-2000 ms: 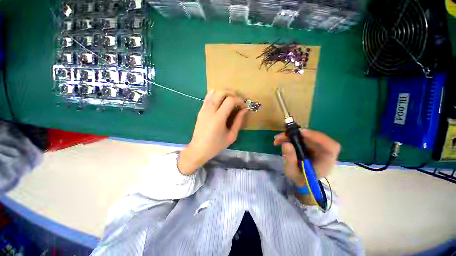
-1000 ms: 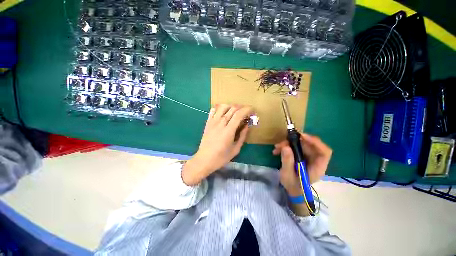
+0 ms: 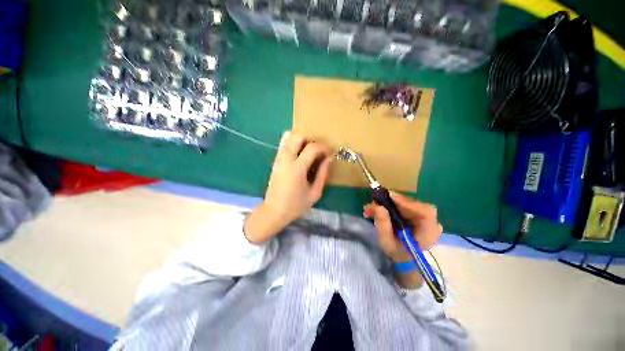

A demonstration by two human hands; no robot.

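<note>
My right hand [image 3: 406, 223] holds the blue and black soldering iron [image 3: 404, 236], its metal tip at a small circuit board [image 3: 347, 155] on the tan work board [image 3: 390, 147]. My left hand [image 3: 293, 179] is beside the small board's left side, fingertips bent together, with the thin solder wire [image 3: 250, 137] running from them to the left. Whether the fingertips also touch the small board is too blurred to tell. A pile of leaded components [image 3: 394, 99] lies at the work board's upper right.
A clear blister tray [image 3: 161, 75] with rows of modules lies at left. A greyer blister tray stack [image 3: 370, 34] stands beyond the work board. A black fan [image 3: 531, 79], blue soldering station [image 3: 549, 171] and yellowish sponge tray [image 3: 603, 214] are at right.
The iron has moved left and its tip has come onto the small circuit board. My left hand has stayed near the board. The camera view has shifted.
</note>
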